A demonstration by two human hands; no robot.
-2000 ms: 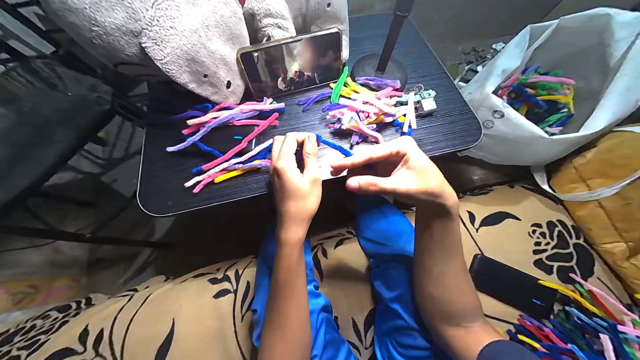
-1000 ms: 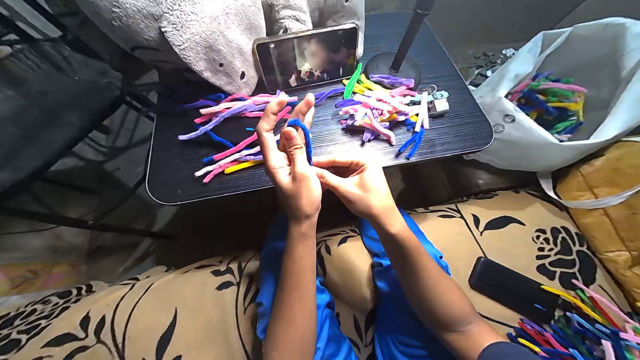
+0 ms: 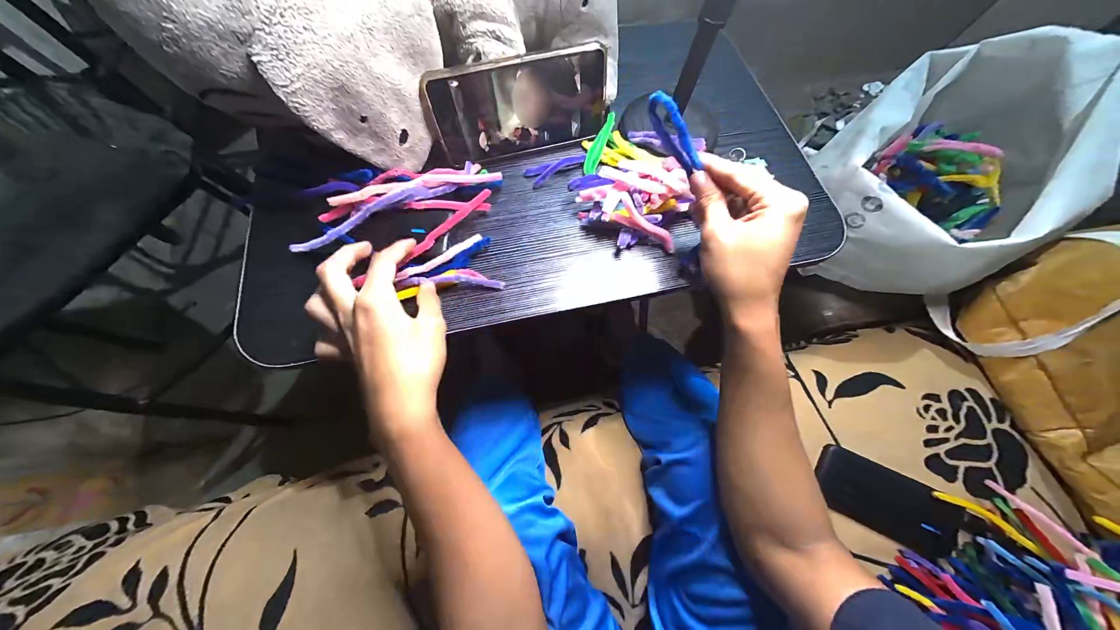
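Note:
Between the thumb and fingers of my right hand (image 3: 748, 232) is a blue pipe cleaner (image 3: 669, 131), bent into a loop that stands up over the right pile. That pile of folded pipe cleaners (image 3: 639, 197), pink, purple, yellow and white, lies just left of the hand. My left hand (image 3: 376, 302) has its fingers spread at the near edge of a group of pipe cleaners (image 3: 455, 258) in pink, blue, purple and yellow; its fingertips hide part of them. Farther back lies another group of pink and purple pipe cleaners (image 3: 398, 197). Both groups rest on the black table (image 3: 542, 280).
A phone (image 3: 516, 101) leans against a grey plush toy (image 3: 350, 70). Behind the right pile stands a black stand (image 3: 704, 44). At right, a white bag (image 3: 892, 254) holds pipe cleaners. A black object (image 3: 888, 494) and more pipe cleaners (image 3: 1015, 569) lie on the patterned seat.
My hands were together around the blue pipe cleaner and have moved apart. The right has carried it to the right pile; the left has let go and moved to the left group.

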